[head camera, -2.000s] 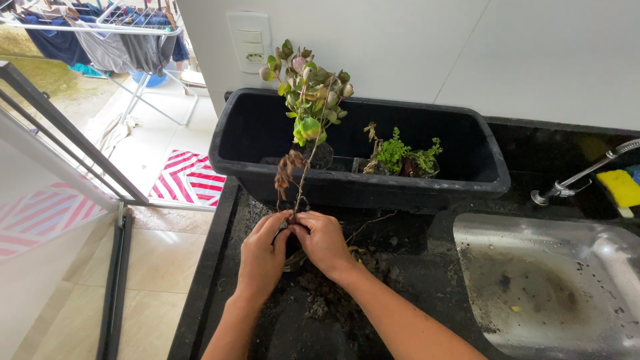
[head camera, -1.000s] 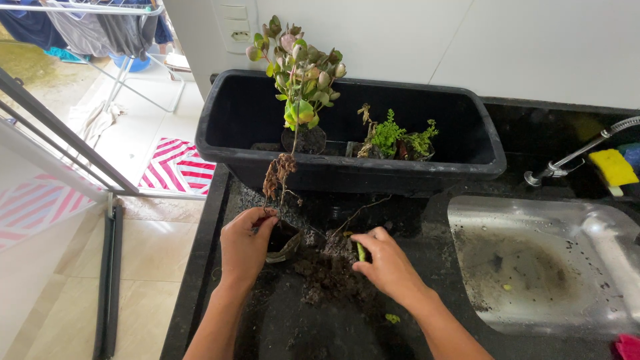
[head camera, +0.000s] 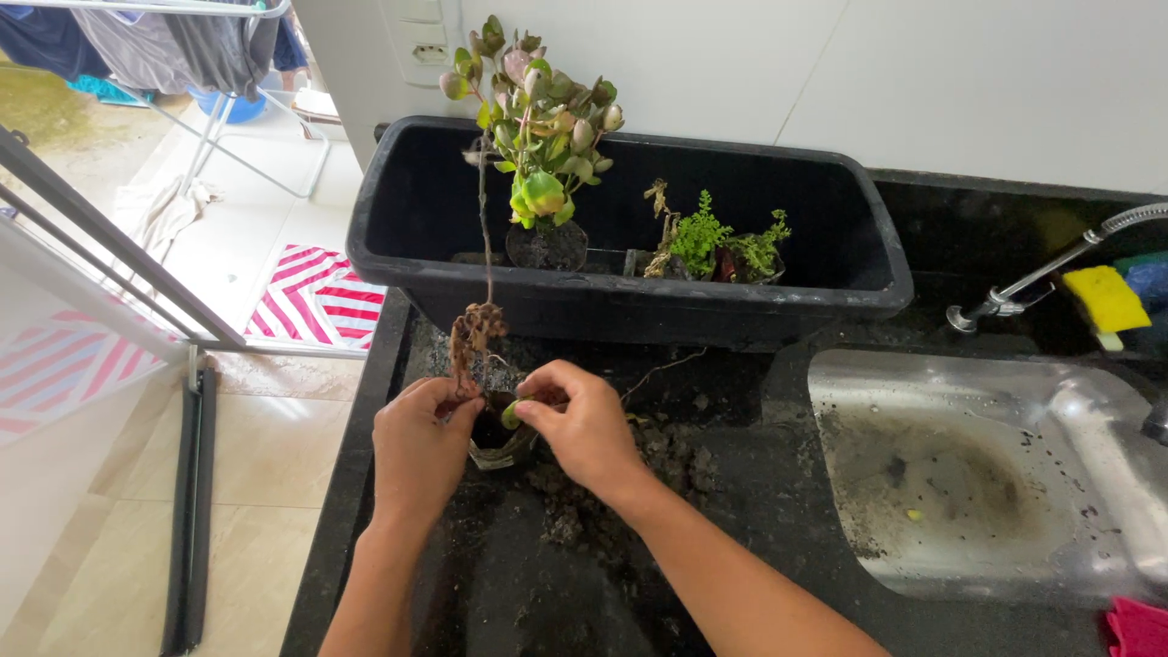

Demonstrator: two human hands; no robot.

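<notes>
My left hand (head camera: 422,447) pinches the thin stem of a dried plant (head camera: 476,336), whose brown withered leaves hang just above my fingers. Between finger and thumb, my right hand (head camera: 584,424) grips a small green leaf (head camera: 511,414), right of that stem. Below both hands stands a small pot (head camera: 504,452) with dark soil inside, partly hidden by my fingers. Loose soil (head camera: 584,520) and roots lie on the black counter to its right. Behind, a black planter trough (head camera: 620,278) holds a leafy succulent (head camera: 547,137) and small green plants (head camera: 701,239).
A steel sink (head camera: 940,484) with dirt in it lies at the right, beside a faucet (head camera: 1013,297) and a yellow sponge (head camera: 1107,298). The counter's left edge drops to a tiled floor. A pink cloth (head camera: 1136,628) is at the lower right.
My right hand has moved left, bringing the green leaf from over the loose soil to the small pot. My left hand stays near the dried stem.
</notes>
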